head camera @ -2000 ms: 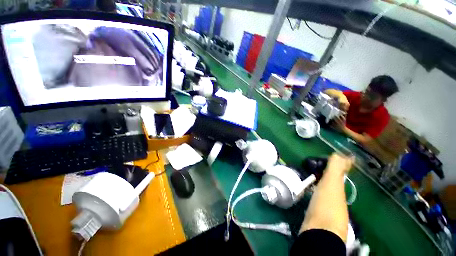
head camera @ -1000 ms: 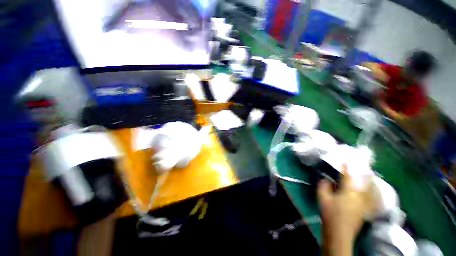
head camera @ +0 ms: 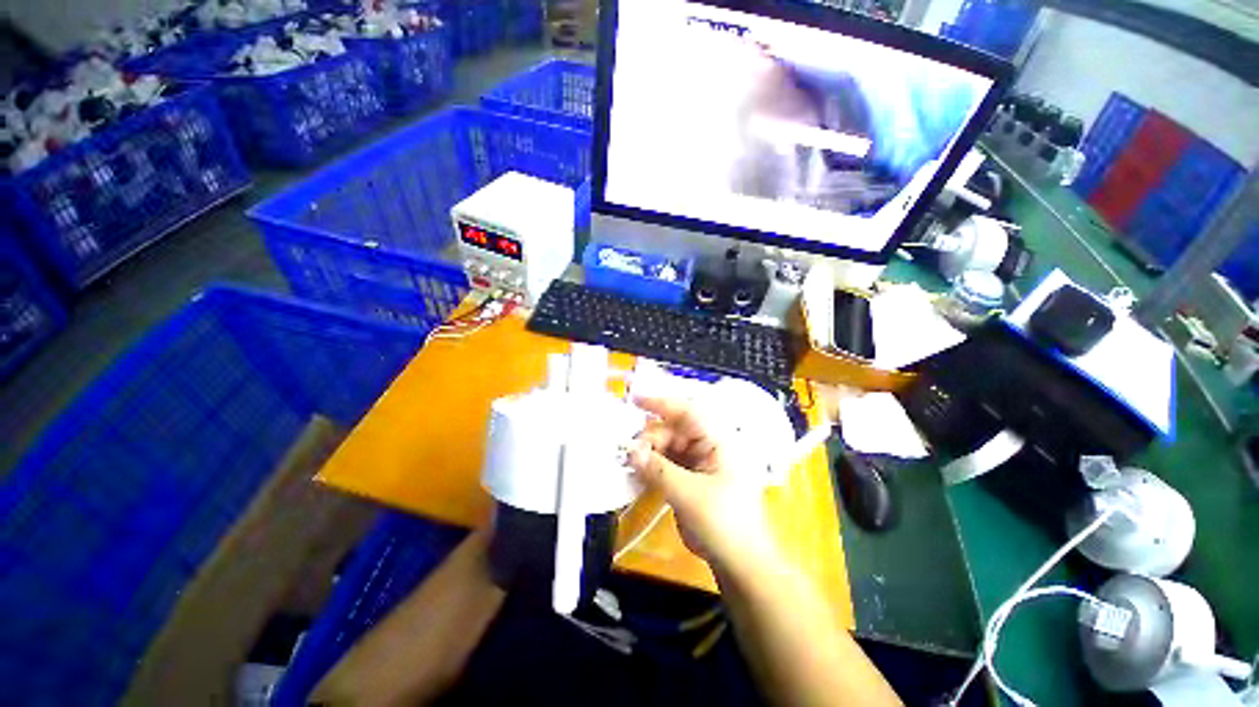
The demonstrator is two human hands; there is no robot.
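A white PTZ dome camera (head camera: 532,449) with a black front facing down is held at the orange tabletop's (head camera: 414,428) near edge. Its slim white antenna (head camera: 569,532) points down towards me. My left hand (head camera: 476,559) holds it low on the left; its fingers are mostly hidden behind the black part. My right hand (head camera: 677,463) has thumb and fingertips against the housing's right side. A second white dome camera (head camera: 753,414) lies on the tabletop behind my right hand, partly covered by it. A thin white cable and small connectors (head camera: 601,628) hang below the held camera.
Monitor (head camera: 794,118), keyboard (head camera: 663,327) and power supply (head camera: 518,228) with red digits stand behind. A mouse (head camera: 866,490) lies right. More dome cameras (head camera: 1132,522) and a black box (head camera: 1049,401) are on the green bench. Blue crates (head camera: 373,194) stand left.
The view has swung left. My right hand has moved from the cameras on the green bench to the held camera. The camera in my left hand is now raised in front of me.
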